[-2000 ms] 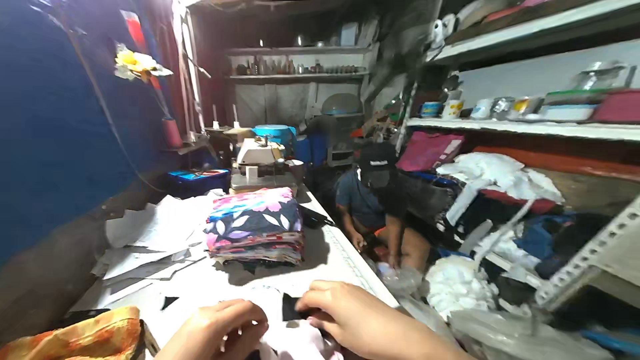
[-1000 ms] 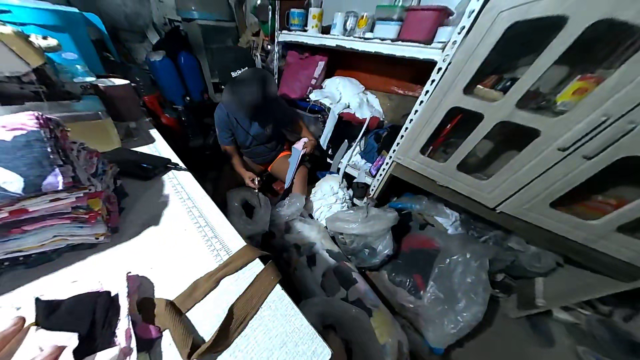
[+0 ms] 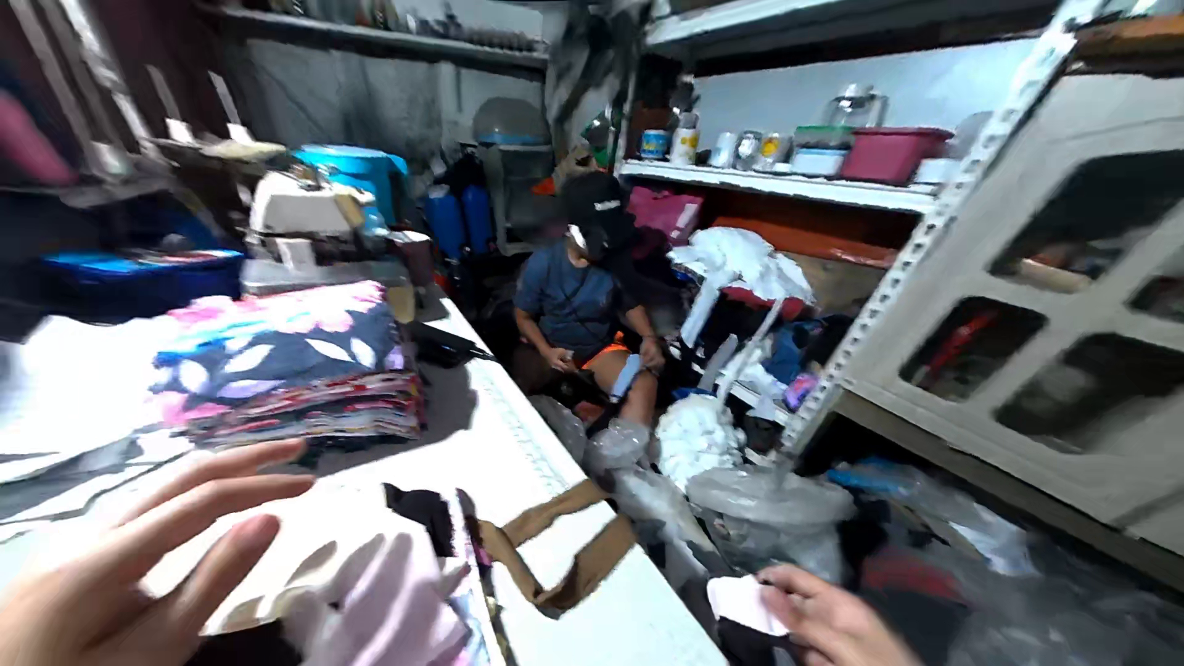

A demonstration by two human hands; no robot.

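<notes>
My left hand [image 3: 176, 546] is spread with its fingers apart over the white table, beside a pale pink and black cloth [image 3: 388, 592]. At the lower right, my right hand [image 3: 823, 610] pinches a small white and black fabric piece [image 3: 749, 610] just past the table's edge. A stack of folded floral fabric [image 3: 287, 361] lies on the table beyond my left hand. Between the hands, a brown fabric strap [image 3: 564, 546] is bent in an angle at the table's edge.
A sewing machine [image 3: 305, 208] stands at the table's far end. Another person [image 3: 583, 296] sits beyond the edge, holding a light strip. Plastic bags [image 3: 768, 509] and white cloth [image 3: 698, 439] lie at right, near a shelf post [image 3: 879, 296] and a cabinet [image 3: 1045, 370].
My right hand, at the table beside the left two seconds ago, is now out past the table's edge with a small fabric piece. The view has swung right and partly back.
</notes>
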